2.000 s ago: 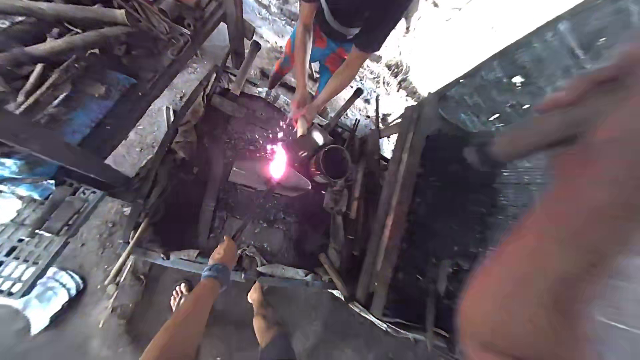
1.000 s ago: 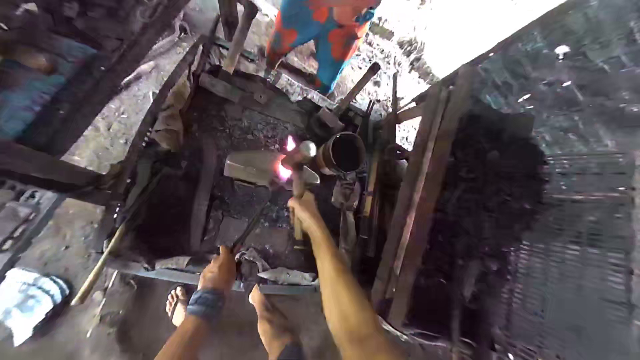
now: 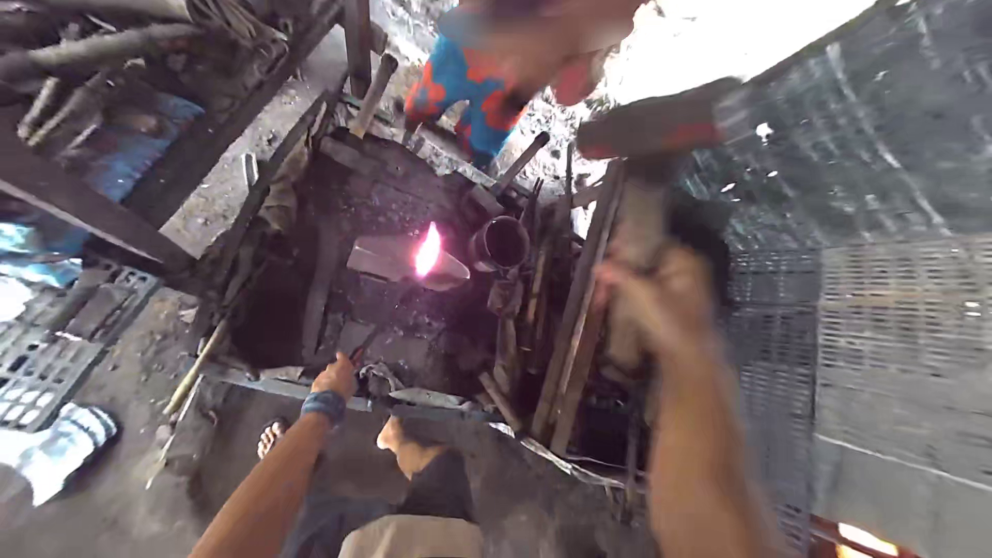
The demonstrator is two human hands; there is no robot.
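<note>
My right hand (image 3: pixel 659 298) is raised at the right and grips the wooden handle of a hammer (image 3: pixel 655 128), blurred by motion. Its head is up at the upper right, away from the anvil. Low at the left, my left hand (image 3: pixel 337 377) is closed on the end of dark tongs (image 3: pixel 368 341) that point toward the anvil (image 3: pixel 380 258). On the anvil glows a piece of hot metal (image 3: pixel 428 252), bright pink-white. How the tongs' far end meets it is too dark to tell. A round metal pot (image 3: pixel 500 243) stands just right of the anvil.
Another person in patterned blue and red shorts (image 3: pixel 484 93) stands across the pit, upper body blurred. Wooden-handled tools (image 3: pixel 523 161) lean at its far edge. Wooden beams (image 3: pixel 581 310) border the right side; stacked branches (image 3: pixel 108 50) fill the upper left. My bare feet are by the near edge.
My right hand and hammer have risen from the anvil, where they were one second ago, to the upper right. The left hand remains low by the near edge.
</note>
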